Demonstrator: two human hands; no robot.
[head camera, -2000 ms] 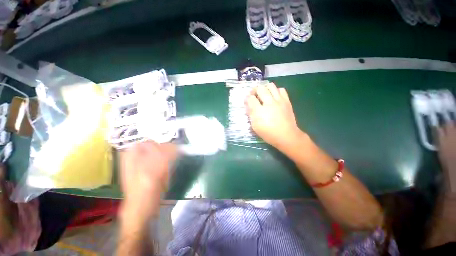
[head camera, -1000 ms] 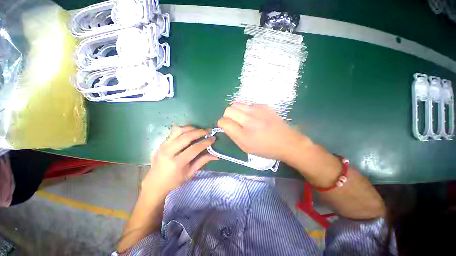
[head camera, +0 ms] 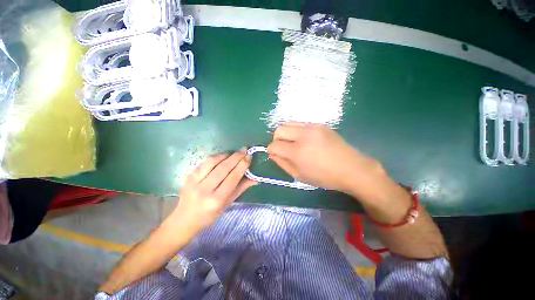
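A single white plastic frame is held at the near edge of the green table, its rounded end to the left. My left hand grips that rounded end with thumb and fingers. My right hand is over the frame, fingertips at the top of the rounded end; it hides the frame's disc end. Whether the right fingertips hold a strip cannot be seen. The pile of thin white strips lies just beyond my right hand.
Stacked frames stand at left beside the clear bag with yellow contents. Three joined frames lie at far right. A dark round holder sits at the pile's far end. A red stool is below the table.
Both hands have come from the stacked frames and the strip pile to a frame at the near edge. Since one second ago, the right hand has shifted slightly and now hides the disc end.
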